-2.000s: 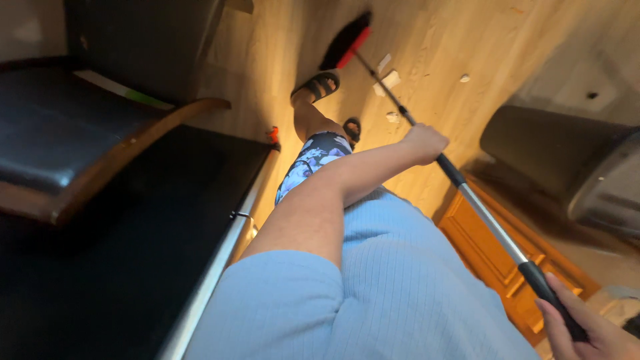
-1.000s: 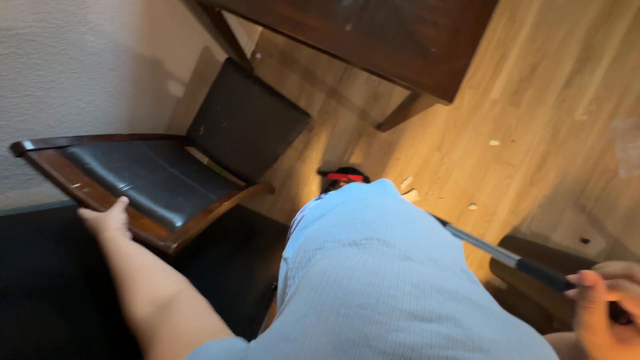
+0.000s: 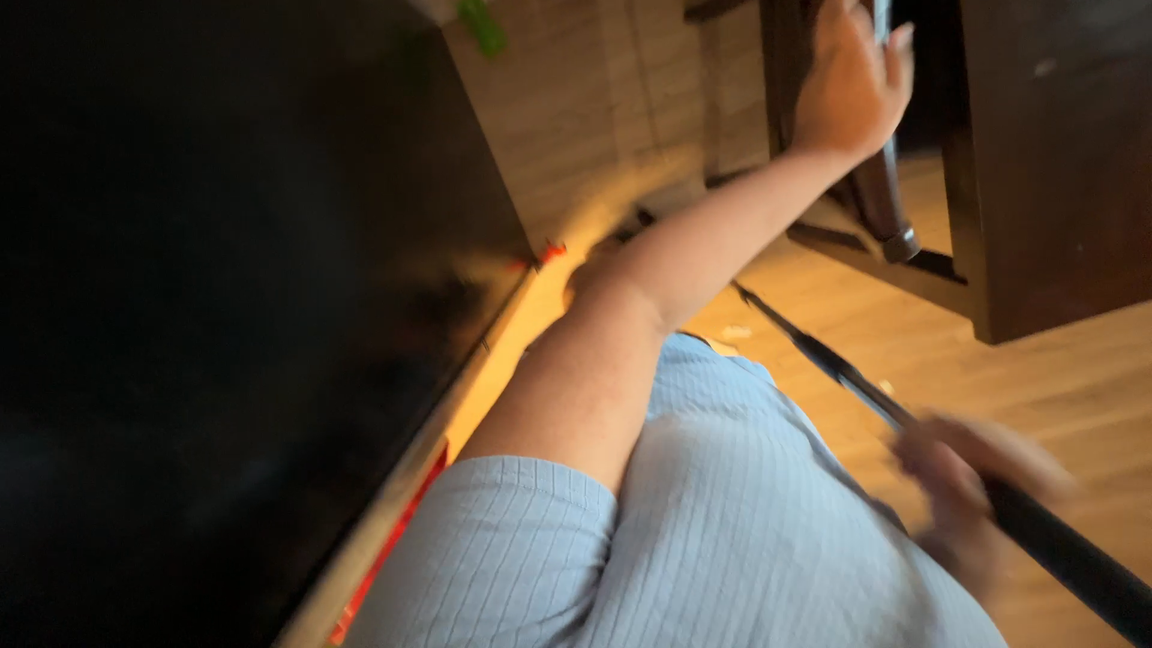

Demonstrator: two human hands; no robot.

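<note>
At the upper right, my left hand (image 3: 850, 94) straddles a glossy-edged part of a dark wooden chair (image 3: 882, 184), thumb on one side and fingers on the other. The chair is beside a dark wooden table (image 3: 1062, 162). My right hand (image 3: 963, 486), blurred by motion, is around the broom's pole (image 3: 864, 387), just above its black foam grip (image 3: 1071, 558). The pole slants up and left across the floor; the broom head is hidden from view. My left forearm crosses above my body.
A large black surface (image 3: 225, 270) with a pale edge fills the left side. A small red object (image 3: 552, 253) is at its corner, and a green object (image 3: 483, 27) lies farther up. Pale scraps (image 3: 736, 332) lie on the wood-look floor (image 3: 1035, 405).
My left hand has moved from the chair at the left to the upper right, where a chair now stands by the table. My right hand remains on the broom pole. The view has turned strongly.
</note>
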